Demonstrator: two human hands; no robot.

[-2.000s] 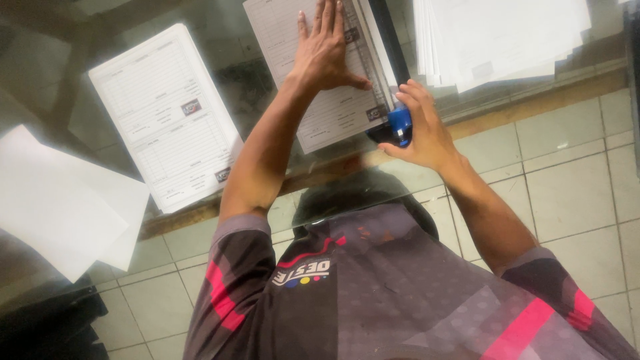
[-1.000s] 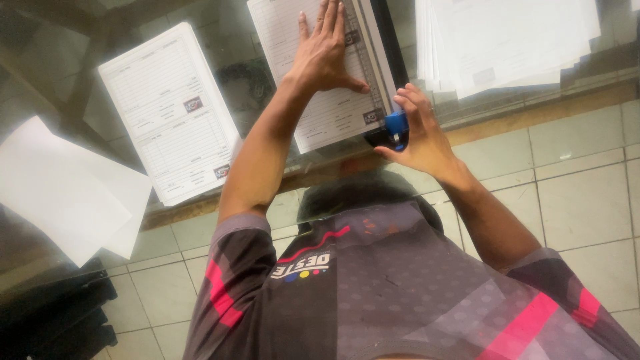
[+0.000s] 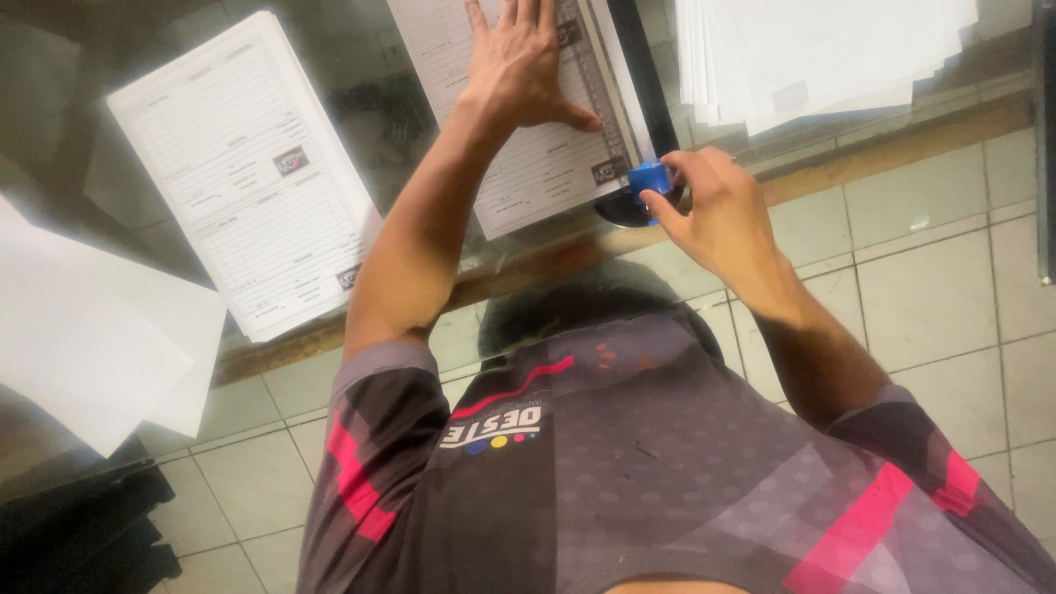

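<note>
My left hand (image 3: 524, 74) lies spread on a printed form sheet (image 3: 528, 194), thumb near a ruler-like scale along its right side. Beside that sheet runs the black rail (image 3: 639, 58) of what looks like a paper trimmer, its rounded black end near the table edge. With thumb and fingertips, my right hand (image 3: 722, 214) holds a blue plastic block (image 3: 650, 180) at the near end of this rail, close to the sheet's lower right corner. The underside of the block is hidden.
Left of my left forearm is a stack of printed forms (image 3: 239, 181). Blank white sheets (image 3: 82, 322) overlap at the far left. A fanned stack of white paper (image 3: 808, 49) sits at the upper right. The glass-like tabletop has a wooden edge (image 3: 899, 153); black objects (image 3: 82, 528) are at lower left.
</note>
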